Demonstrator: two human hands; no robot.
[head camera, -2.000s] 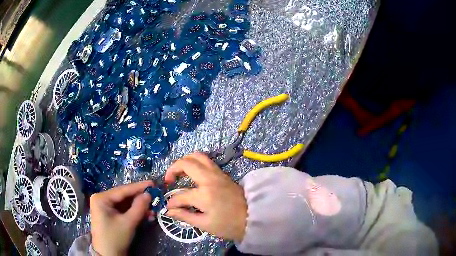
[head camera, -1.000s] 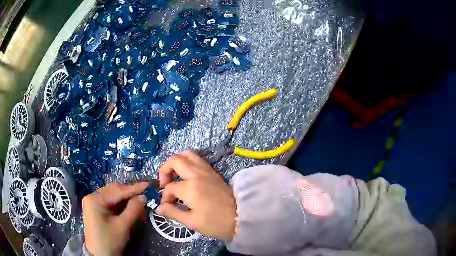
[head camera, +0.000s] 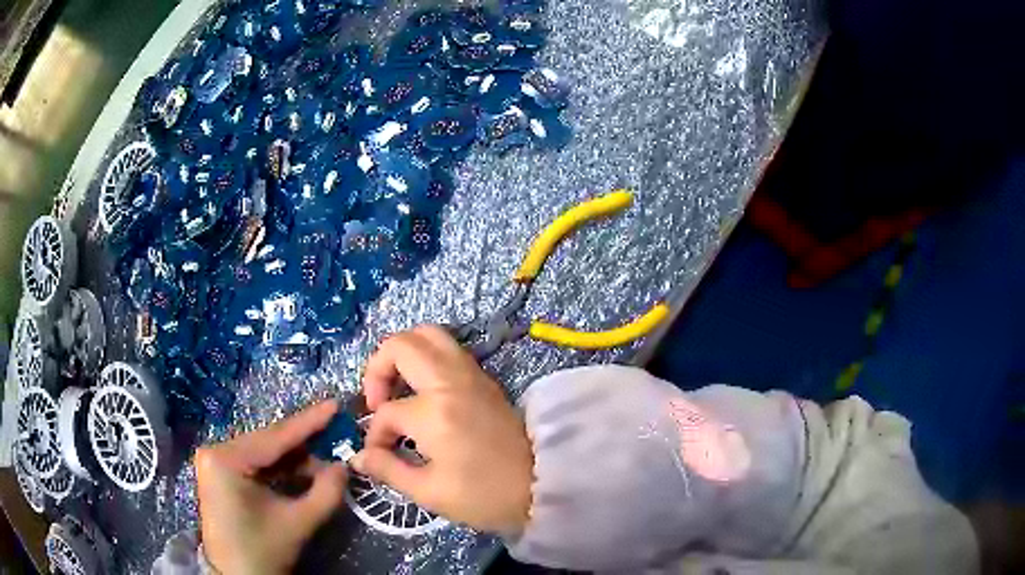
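My left hand holds a blue circuit board between thumb and fingers. A tiny white block shows on the board. My right hand is pinched at the board's right side; a thin light strand shows at its fingertips, though the fingers hide most of it. A white spoked housing lies under my right hand, partly covered by it. Yellow-handled pliers lie open just beyond my right hand, their jaw tips hidden behind it.
A large heap of blue circuit boards covers the back left. Several white spoked housings stand along the left edge. Silvery bubble wrap covers the table. A green surface lies beyond the left edge. Dark blue areas show at right.
The view has shifted slightly. My left fingers have spread a little around the board, showing more of it. My right hand stays pinched beside it. The pliers have not moved on the wrap.
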